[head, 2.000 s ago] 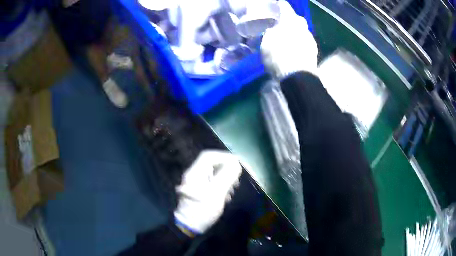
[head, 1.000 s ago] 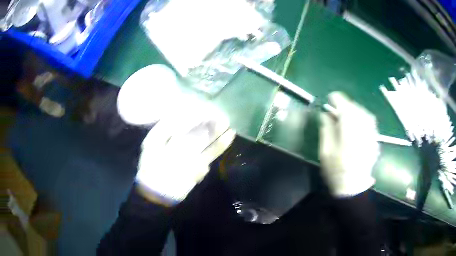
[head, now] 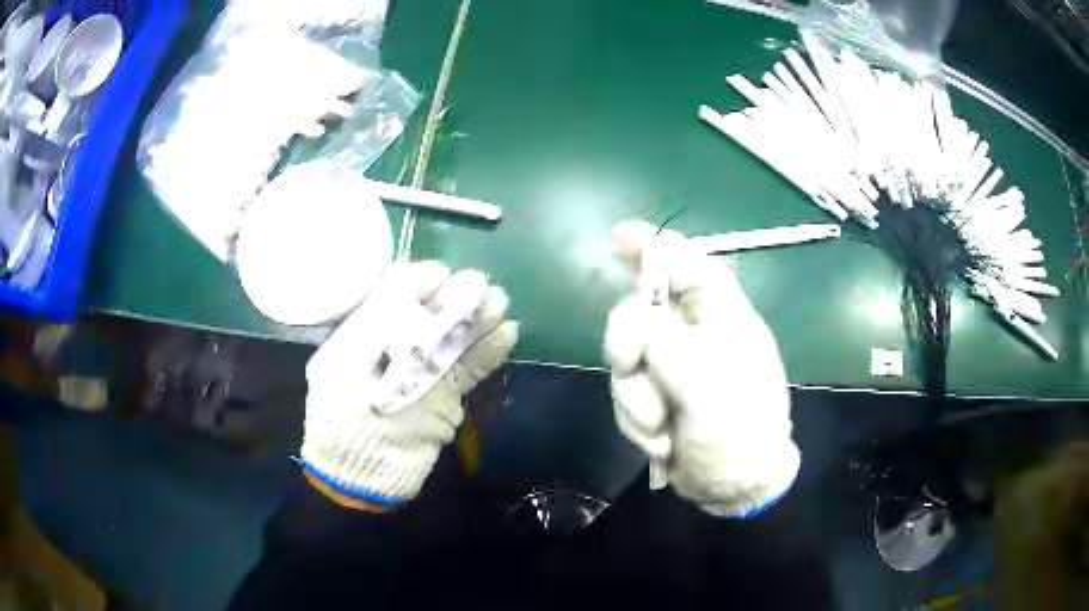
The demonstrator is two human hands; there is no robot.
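Note:
My left hand (head: 412, 376), in an off-white knitted glove, holds a white housing (head: 313, 245) by its narrower part, with the wide round face to the left over the bench edge. The flared end shows between thumb and fingers. My right hand (head: 699, 370), also gloved, is closed on a slim white antenna (head: 657, 287) held upright; most of it is hidden in the fist and a thin black wire shows at the fingertips. One loose white antenna (head: 782, 239) lies beyond my right hand. Another white stick (head: 442, 203) lies beyond the housing.
A fan of white antennas (head: 848, 131) with bunched black cables (head: 926, 245) lies at right, cables hanging over the edge. A clear bag (head: 257, 107) of white sticks lies at left. A blue bin (head: 114, 155) of housings is far left. A small label (head: 886, 362) is near the edge.
My right hand has come from the bin to the bench and now grips an antenna. My left hand, seen without a housing at first, now holds one. The view has swung right.

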